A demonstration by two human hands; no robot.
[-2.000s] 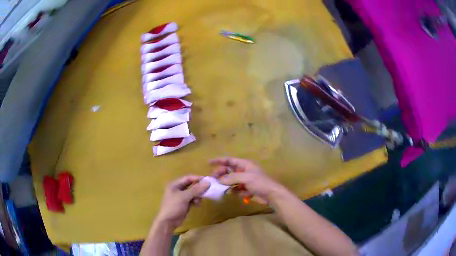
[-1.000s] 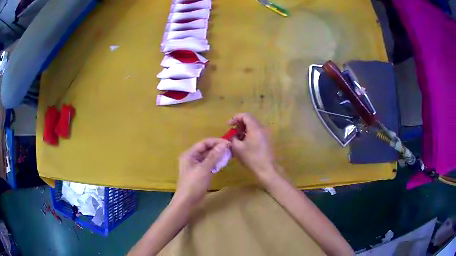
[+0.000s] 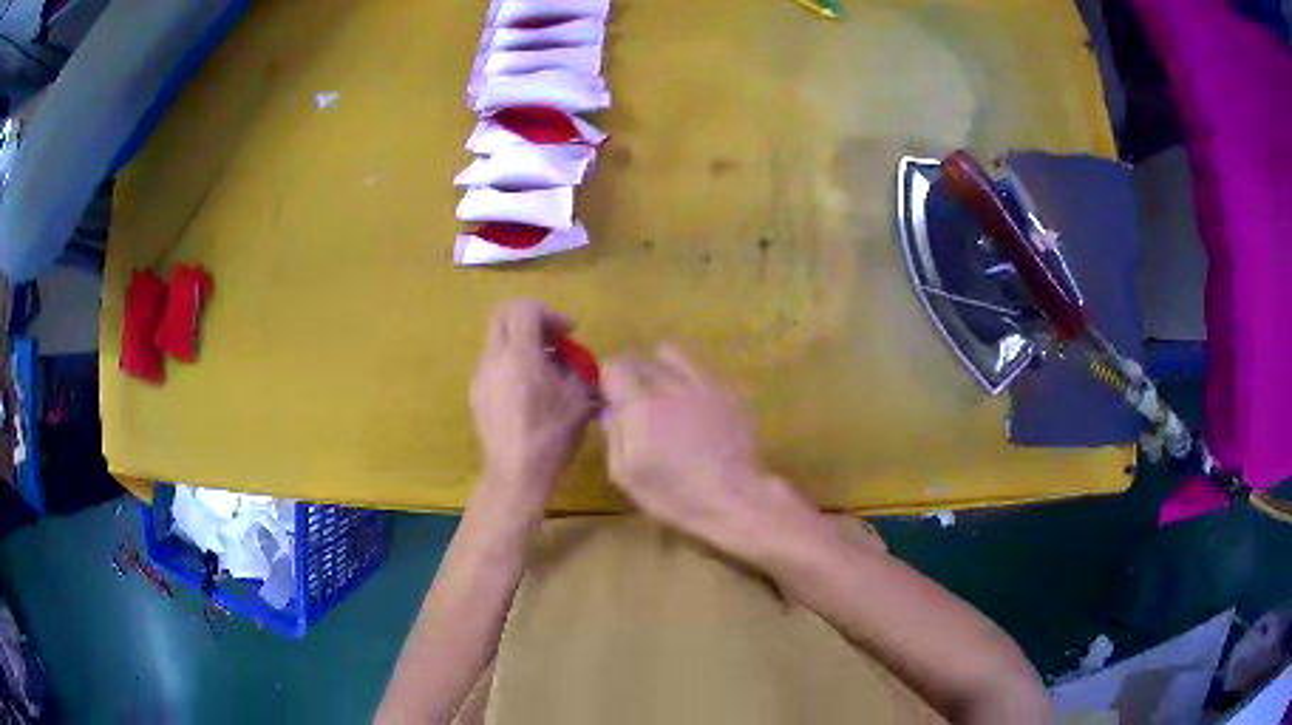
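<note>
A small fabric piece (image 3: 575,363), now mostly red, is held between my two hands above the yellow table cover near its front edge. My left hand (image 3: 524,394) grips its left part, fingers curled around it. My right hand (image 3: 677,432) is blurred and closed at its right end, where a little pale fabric shows. I cannot tell whether a tool is inside the right hand. Unturned pale pink-white pieces (image 3: 522,172) lie in an overlapping row beyond my hands, some with red openings. Two red turned pieces (image 3: 183,313) lie side by side at the far left.
A steam iron (image 3: 978,269) stands at right on a dark pad (image 3: 1105,290). Yellow-green snips (image 3: 820,7) are cut off at the top edge. A grey pressing arm (image 3: 106,106) is at upper left, a blue basket (image 3: 335,555) with white scraps below, magenta fabric (image 3: 1230,213) at right.
The piece in my hands has gone from pale outside to mostly red. The hands have moved slightly left, and the right hand has closed over the piece's end. The view has shifted downward.
</note>
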